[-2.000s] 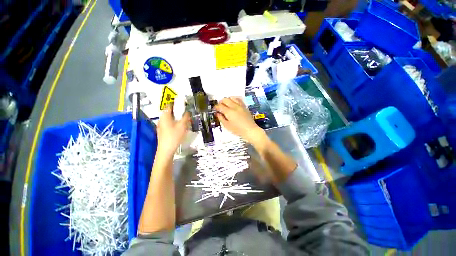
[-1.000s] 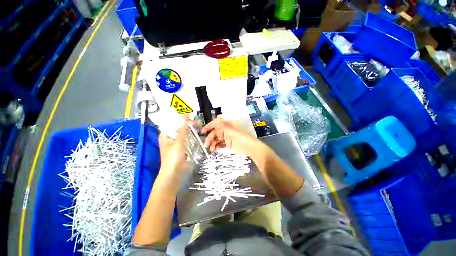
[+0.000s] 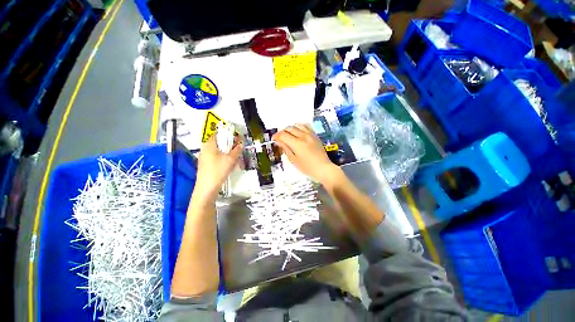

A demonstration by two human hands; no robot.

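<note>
A dark upright fixture (image 3: 257, 138) stands in front of the white machine. A thin white rod (image 3: 260, 144) lies across it between my two hands. My left hand (image 3: 219, 160) is at the fixture's left side, closed around a bunch of white rods (image 3: 225, 137). My right hand (image 3: 301, 149) is at the fixture's right side, its fingertips at the rod's right end; the exact grip is small and blurred. A loose pile of white rods (image 3: 284, 220) lies on the dark metal plate (image 3: 236, 251) below the fixture.
A blue tote (image 3: 60, 188) heaped with white rods stands at left. Red-handled scissors (image 3: 270, 42) lie on the machine's ledge. A crumpled clear bag (image 3: 391, 141) and a small dark control box (image 3: 340, 153) are right of the fixture. A blue stool (image 3: 470, 178) and blue bins stand further right.
A second ago both hands were together below the fixture, over the pile, with the rod bunch between them. Now they are apart, one each side of the fixture, with a rod across it.
</note>
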